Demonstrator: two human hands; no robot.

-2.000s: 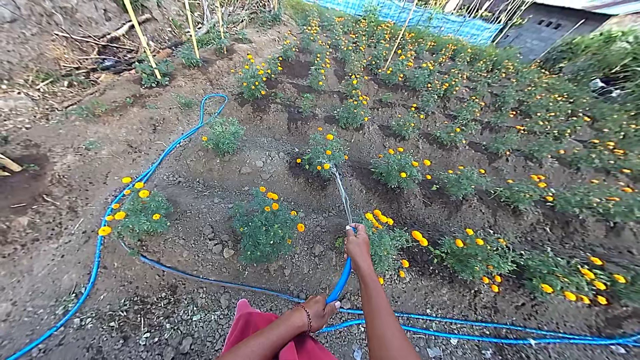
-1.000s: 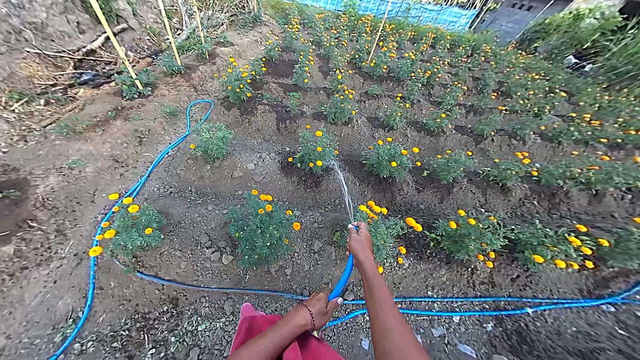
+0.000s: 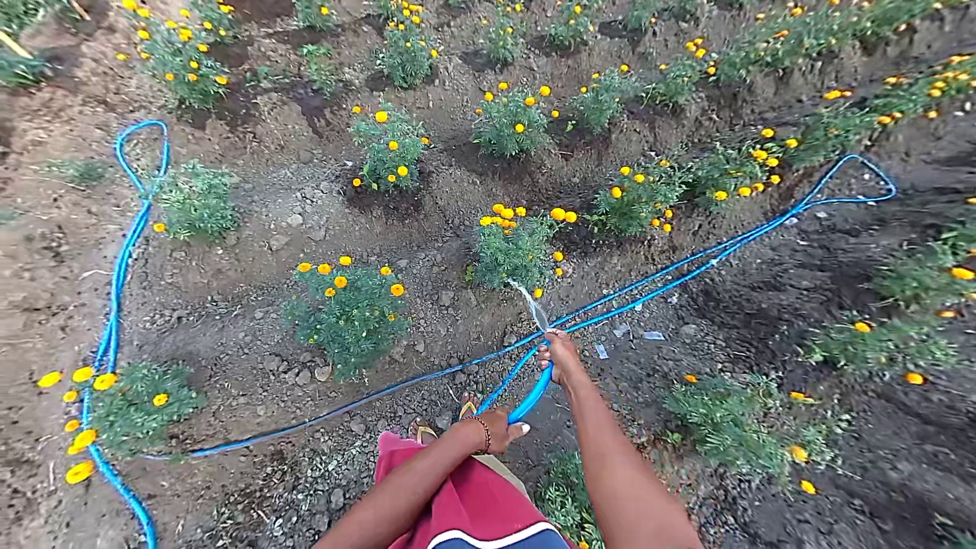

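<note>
My right hand (image 3: 561, 355) grips a blue garden hose (image 3: 535, 396) near its open end. Lower down, my left hand (image 3: 497, 429), with a beaded bracelet at the wrist, is closed around the same hose, which bends between the two hands. Water (image 3: 526, 297) leaves the end in a short stream that falls at the base of a marigold plant (image 3: 515, 252) with orange-yellow blooms. Another marigold plant (image 3: 347, 316) stands to the left of that one. The fingers' undersides are hidden.
Long runs of blue hose (image 3: 648, 288) cross the soil behind my hands, looping at right, and more hose (image 3: 114, 305) lies at left. Marigold rows (image 3: 515, 122) stand ahead, with plants (image 3: 732, 427) at lower right. My sandalled feet (image 3: 467, 408) are on stony ground.
The view has tilted down. The water stream, which reached a plant farther ahead, now falls short on the nearer marigold just beyond the hose end. Both hands keep hold of the hose.
</note>
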